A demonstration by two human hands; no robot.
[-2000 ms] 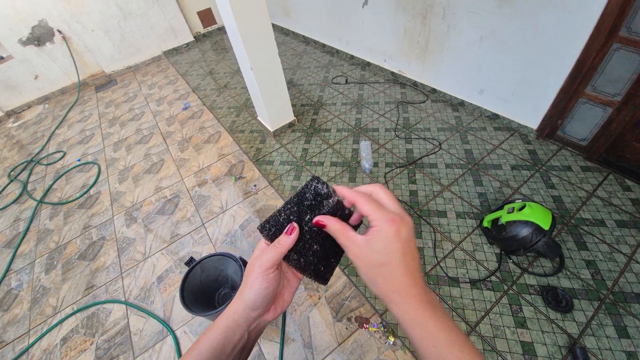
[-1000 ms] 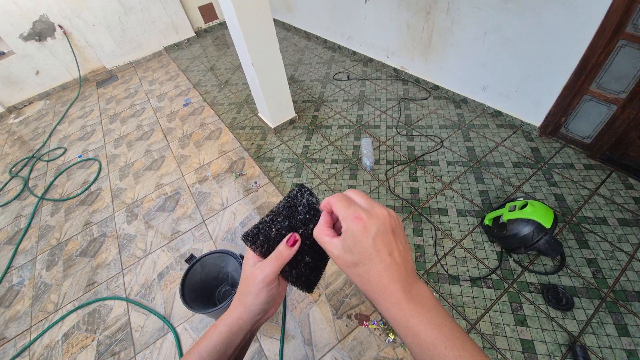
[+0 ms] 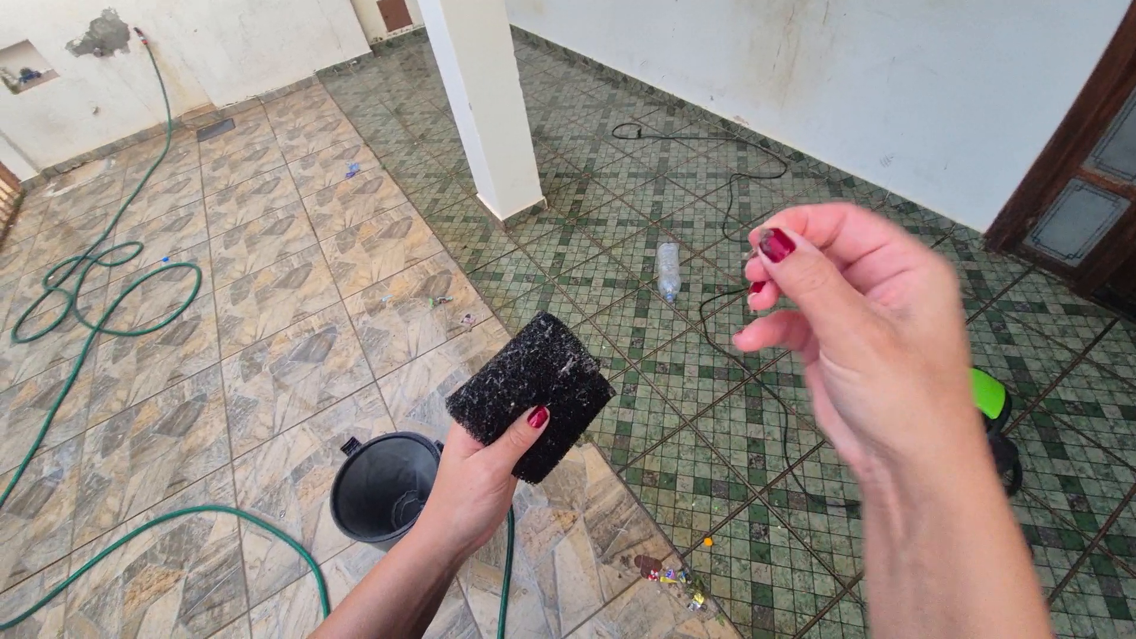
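My left hand (image 3: 484, 479) holds a black foam filter sleeve (image 3: 532, 390), its thumb pressed on the near face. Pale lint and debris cling to the foam. Up and to the right of it, apart from the foam, my right hand (image 3: 852, 328) is raised with thumb and index fingertips pinched together. A tiny bit of something may be between those fingertips; it is too small to tell. Below and left of the foam stands a black plastic container (image 3: 386, 488), open at the top, partly behind my left wrist.
A green hose (image 3: 93, 328) loops over the beige tiles. A white pillar (image 3: 484, 106) stands ahead, a clear plastic bottle (image 3: 668, 271) lies on green tiles, and a black cord (image 3: 763, 382) runs across them. A green and black machine (image 3: 990, 395) is partly behind my right arm. Wrappers (image 3: 666, 575) lie near the tile border.
My right hand has left the foam and moved up and to the right. My left hand still holds the foam, which has turned slightly.
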